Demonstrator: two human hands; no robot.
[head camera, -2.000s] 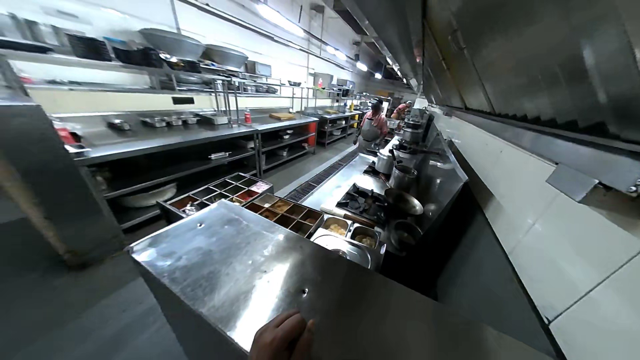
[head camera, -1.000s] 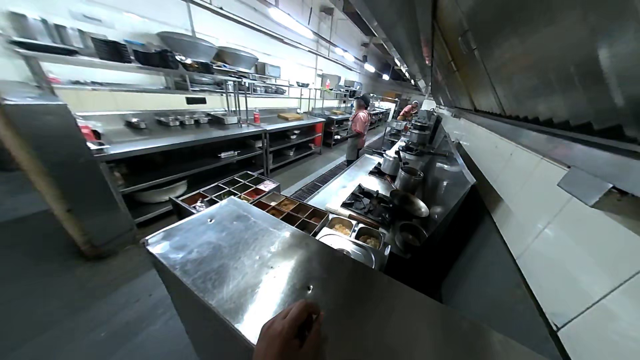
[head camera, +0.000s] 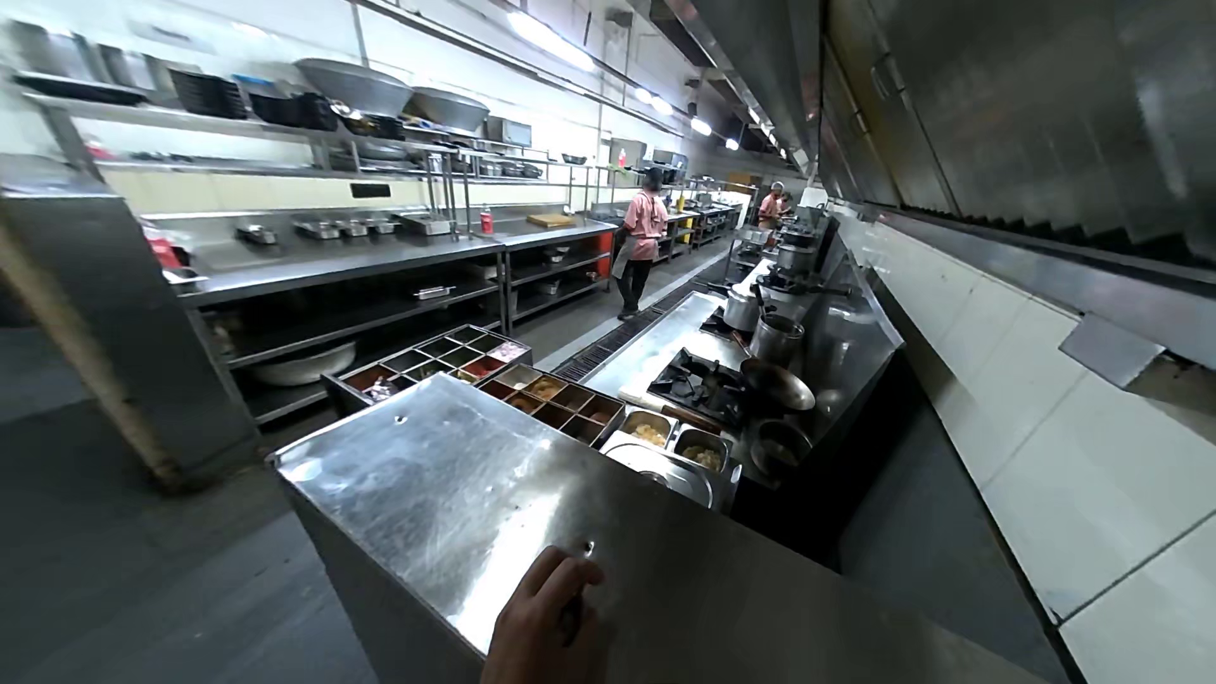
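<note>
My left hand [head camera: 546, 617] reaches in from the bottom edge, its fingers curled over the bare steel top of a cabinet [head camera: 437, 484]. The fingertips are close to a small hole in this top. A dark patch shows between thumb and fingers; whether it is a held thing or shadow, I cannot tell. My right hand is not in view. Just beyond the top stand a divided ingredient tray [head camera: 556, 404], steel pans of food [head camera: 651, 432] and a round steel lid [head camera: 665, 475].
A gas burner [head camera: 698, 385], a wok [head camera: 777, 385] and a steel pot [head camera: 777, 337] line the range at right. Shelved steel counters [head camera: 370, 256] run along the left. A person [head camera: 644, 237] stands in the aisle; another person [head camera: 771, 207] is farther back. A hood overhangs the right.
The nearer person has moved left in the view, toward the left counters, and turned. My left hand shows a little more above the bottom edge than two seconds ago.
</note>
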